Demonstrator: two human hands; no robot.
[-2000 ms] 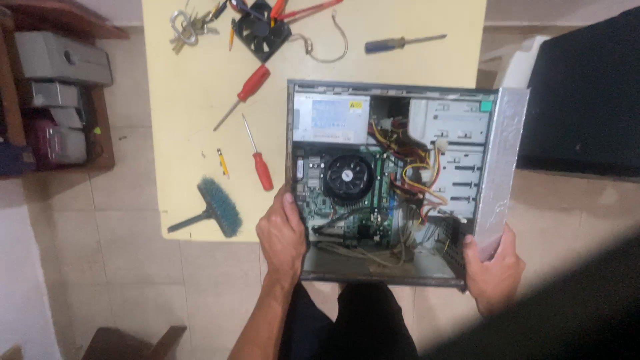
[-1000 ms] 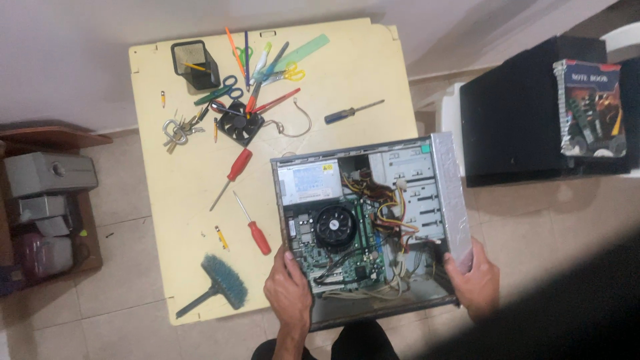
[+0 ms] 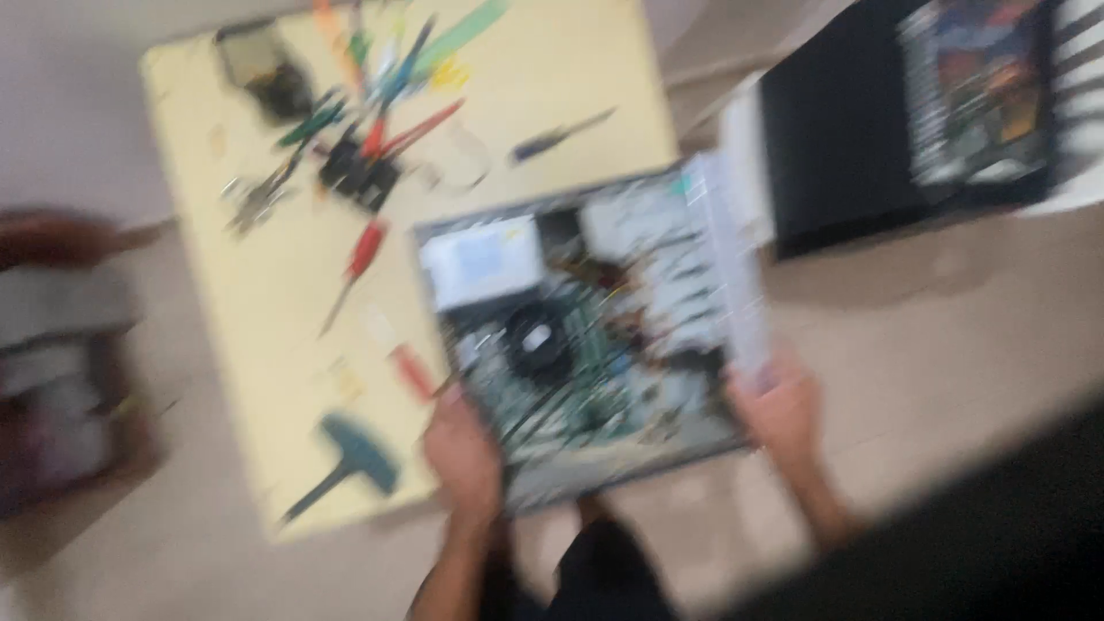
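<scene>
An opened desktop computer case lies with its inside facing up at the near right corner of the table, blurred by motion. Inside it show a round black CPU cooler fan, a power supply at the upper left, a green circuit board and loose cables. My left hand grips the case's lower left edge. My right hand holds the lower end of its light front panel. Close to my left hand lies a red-handled screwdriver.
The yellow table bears a teal brush, another red screwdriver, a dark-handled screwdriver, a black fan, scissors and a mesh pen holder. A black object with a notebook on it stands right.
The view has shifted and tilted between frames, and the newest is blurred. Both hands keep their hold on the computer case.
</scene>
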